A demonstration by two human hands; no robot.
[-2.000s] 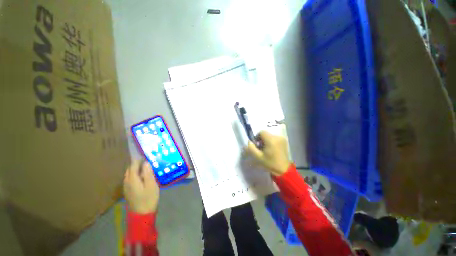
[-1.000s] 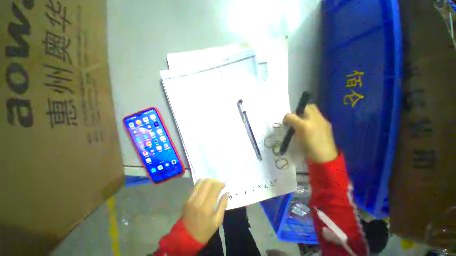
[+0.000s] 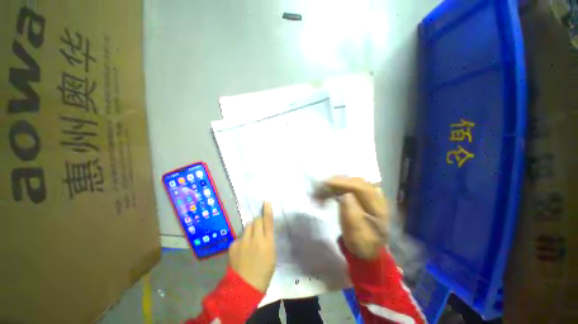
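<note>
White printed sheets point(image 3: 272, 152) lie loosely stacked on the pale table. My left hand point(image 3: 253, 250) rests on their lower left part, fingers extended, holding nothing. My right hand point(image 3: 362, 215) is over their right side, motion-blurred. It pinches a thin pen, seen only as a dark blur point(image 3: 322, 190) at the fingertips. A thick black marker point(image 3: 405, 168) lies beside the blue bin, right of the sheets. A red-edged smartphone point(image 3: 200, 212) with a lit icon screen lies left of the sheets.
A large brown "aowa" carton point(image 3: 76, 253) stands at left. A blue bin point(image 3: 472, 95) with yellow characters and a brown carton point(image 3: 548, 190) stand at right. A small dark piece point(image 3: 292, 16) lies at the top. Part of a blue crate shows at lower right.
My right hand has put the black marker down beside the bin and moved left over the sheets, taking up the pen. My left hand has moved slightly up on the sheets.
</note>
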